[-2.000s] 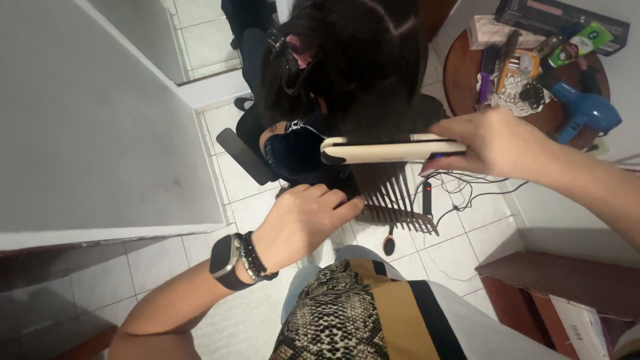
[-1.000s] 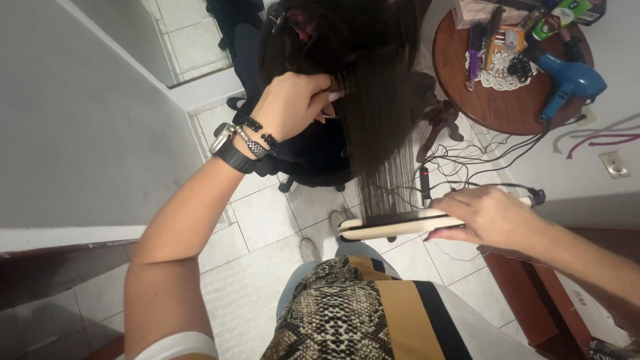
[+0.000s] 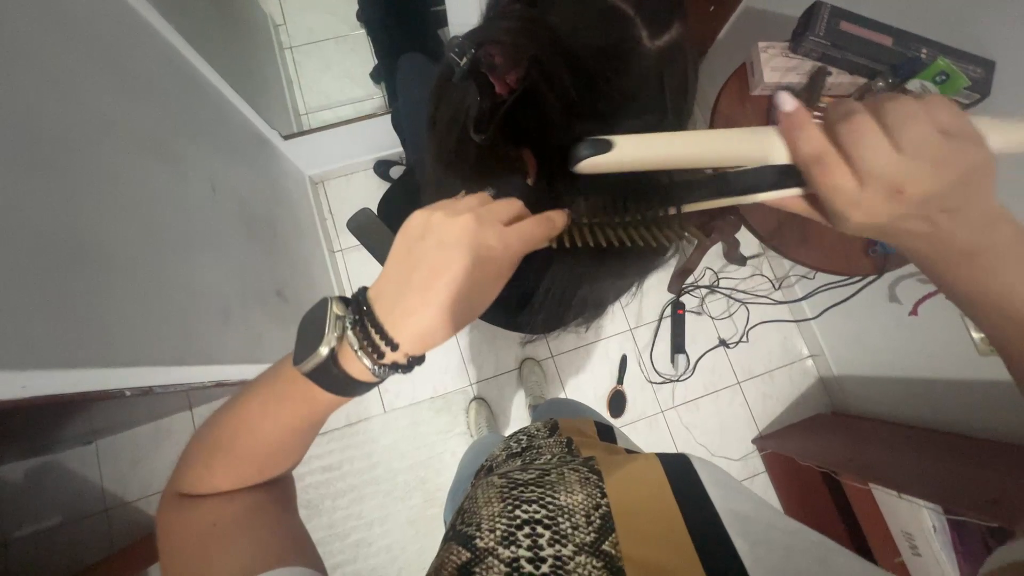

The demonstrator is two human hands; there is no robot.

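A seated person's long dark hair (image 3: 576,88) fills the upper middle, with a hair clip (image 3: 462,54) at its left side. My left hand (image 3: 460,260), wearing a watch and bracelets on the wrist, grips the end of a wide-toothed comb (image 3: 612,232). The comb's teeth lie among the strands. My right hand (image 3: 888,160) holds a cream hair straightener (image 3: 688,150) just above the comb. Its two plates are apart, and dark hair shows around the lower plate. Whether any strands lie between the plates cannot be told.
A round wooden table (image 3: 732,104) at the upper right bears boxes and a green package (image 3: 944,78). Cables run to a power strip (image 3: 678,332) on the tiled floor, near a hairbrush (image 3: 617,400). A reddish wooden shelf unit (image 3: 888,448) stands lower right, and a grey wall fills the left.
A second ago the straightener was low, near the hair ends; my right hand has brought it up beside the head. My left hand, then at the hair near the head, now shows the comb.
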